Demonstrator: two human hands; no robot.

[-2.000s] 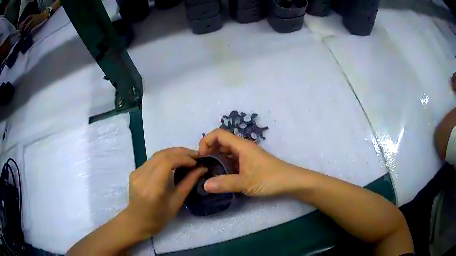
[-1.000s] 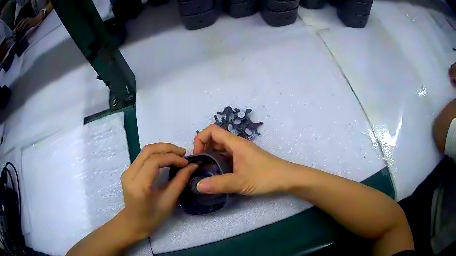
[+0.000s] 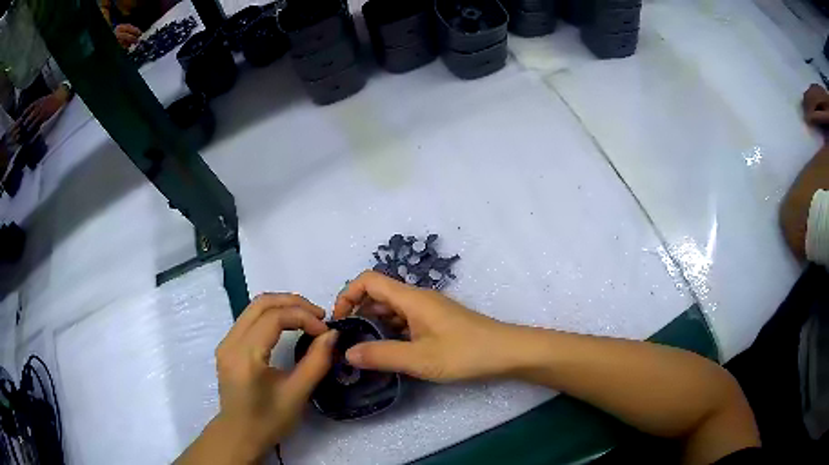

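Observation:
A dark rounded cup-shaped housing (image 3: 364, 400) is held open side up at the table's near edge, its round hub showing inside. My right hand (image 3: 414, 336) grips its right and far wall, thumb inside by the hub. My left hand (image 3: 273, 359) is at its left wall, thumb and fingers pinched together at the rim. Whether a small part is between those fingertips is hidden. A pile of small dark armed fittings (image 3: 416, 262), some with pale round spots, lies on the white covering just beyond my right hand.
Stacked dark housings (image 3: 327, 73) stand along the far side. A green metal upright (image 3: 136, 127) rises at left. Black cables (image 3: 32, 409) lie at lower left. Another person's arm (image 3: 804, 204) is at the right edge, and other hands (image 3: 41, 109) at far left.
The view has tilted up, so the pile and housing sit lower and more of the stacks shows. My hands keep nearly the same hold on the housing.

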